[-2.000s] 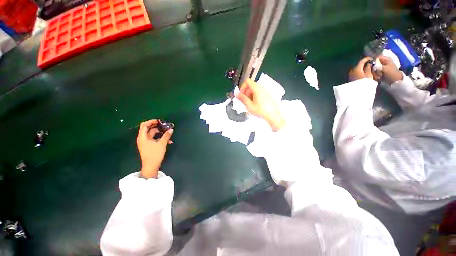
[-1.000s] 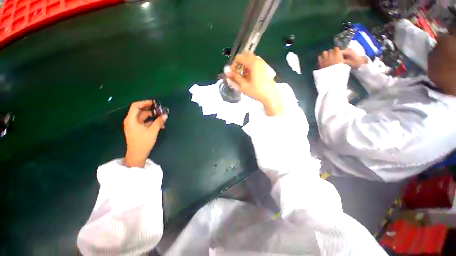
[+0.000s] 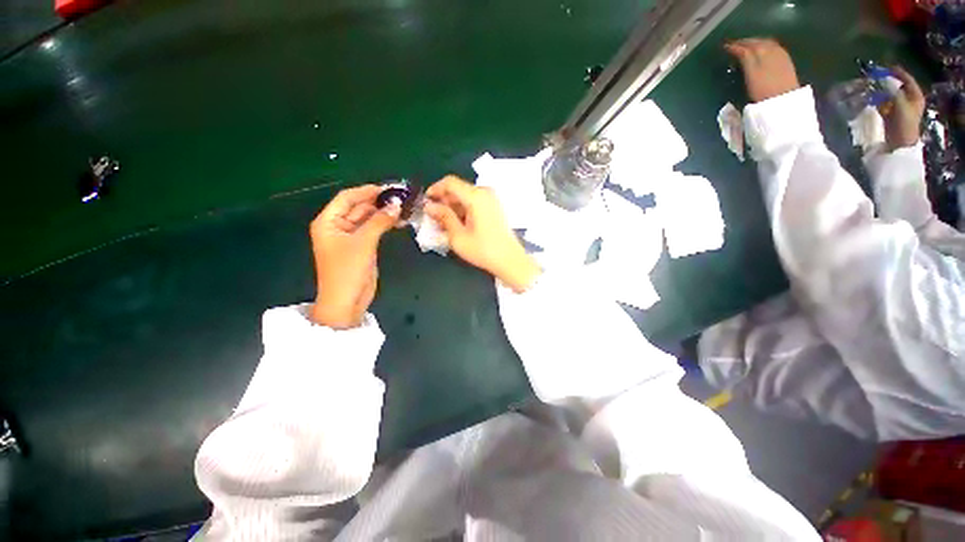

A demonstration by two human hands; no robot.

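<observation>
My left hand (image 3: 347,249) holds a small dark, glossy round clip part (image 3: 395,198) between thumb and fingers, with its face showing. My right hand (image 3: 472,228) is beside it, its fingertips at the part's right edge, pinching a small white wiping cloth (image 3: 431,232) that hangs below the fingers. The fingertips hide the part's right side, so I cannot tell exactly how the cloth touches it. Overlapping white wipes (image 3: 693,215) lie around the post foot, right of my hands.
A slanting metal post (image 3: 645,64) stands on a round shiny foot. A dark part (image 3: 98,179) lies at the left on the green surface (image 3: 212,307). At the right, a neighbour's hand (image 3: 769,70) reaches over the surface near a white piece (image 3: 731,129). Red bins (image 3: 923,473) are at lower right.
My right hand has moved left from the post foot to the part in my left hand. The view has shifted. The neighbour's hands have separated, one reaching forward.
</observation>
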